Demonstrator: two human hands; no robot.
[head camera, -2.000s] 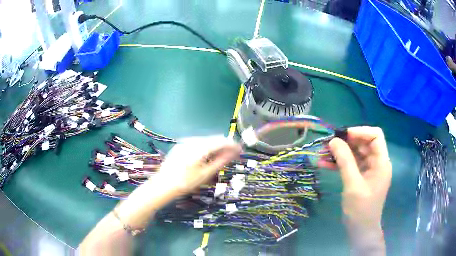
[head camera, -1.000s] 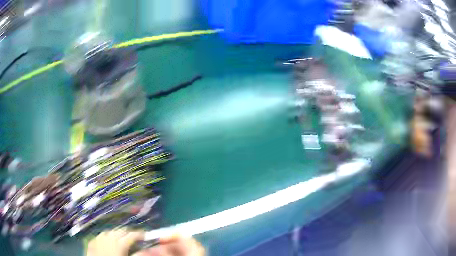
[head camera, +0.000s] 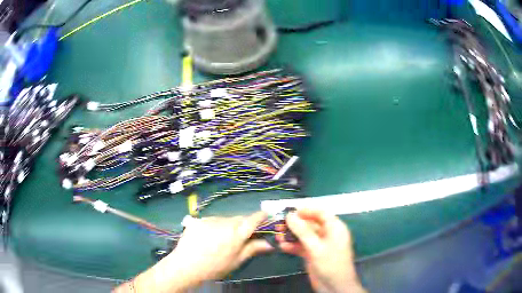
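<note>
A wire harness (head camera: 134, 219) lies at the front edge of the table, its thin end with a white label reaching left. My left hand (head camera: 220, 240) holds its wires near the right end. My right hand (head camera: 317, 240) pinches a black connector housing (head camera: 291, 220) at that end, just right of my left fingers. The fingers hide most of the housing and the wire tips. A large harness pile (head camera: 229, 134) of coloured wires, many yellow, lies behind my hands.
The round grey machine (head camera: 232, 40) stands behind the pile. A long white strip (head camera: 389, 197) runs along the front right. A dark harness bundle (head camera: 28, 126) lies at left, another bundle (head camera: 483, 86) at far right. A blue bin (head camera: 40, 57) is at upper left.
The view has swung right, then back and down. My hands, earlier apart above the pile, are now close together at the front edge with a harness. The white strip now shows right of them.
</note>
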